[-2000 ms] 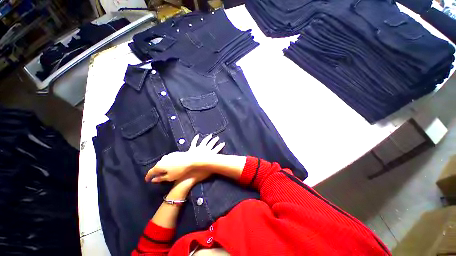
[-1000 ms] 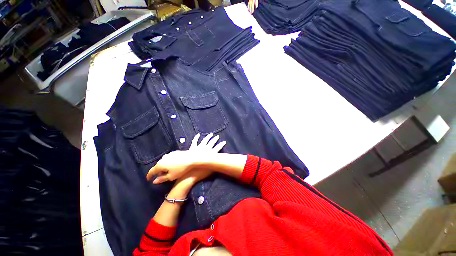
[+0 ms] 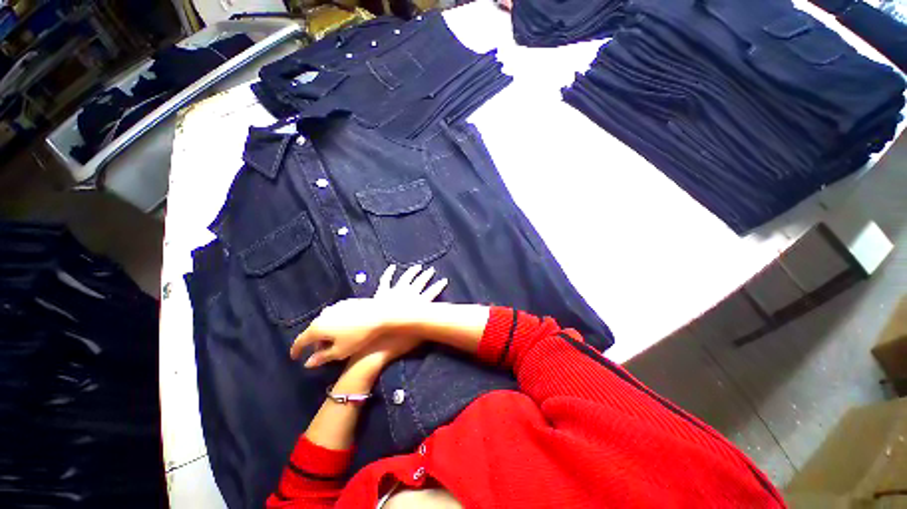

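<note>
A dark denim shirt [image 3: 403,224] lies flat, front up, on the white table [image 3: 597,234], its collar at the far end. My arms are crossed over its lower front. My left hand [image 3: 412,285] lies on the placket, fingers spread, its wrist under my right one; a bracelet is on that arm. My right hand [image 3: 336,331] rests across it, pointing left, fingers loosely bent. Neither hand holds anything; part of my left hand is hidden.
A low shirt stack [image 3: 398,80] touches the collar end. A thick stack [image 3: 736,119] stands at the right, another [image 3: 562,22] at the far edge. Dark garments [image 3: 75,368] hang at the left. A white bin [image 3: 129,179] holds dark cloth. A stool [image 3: 806,288] and cardboard box [image 3: 855,457] are at the right.
The view has tilted very slightly. Some skin, perhaps another person's fingers, seen at the top edge one second ago is out of view. My hands and the shirt have not visibly moved.
</note>
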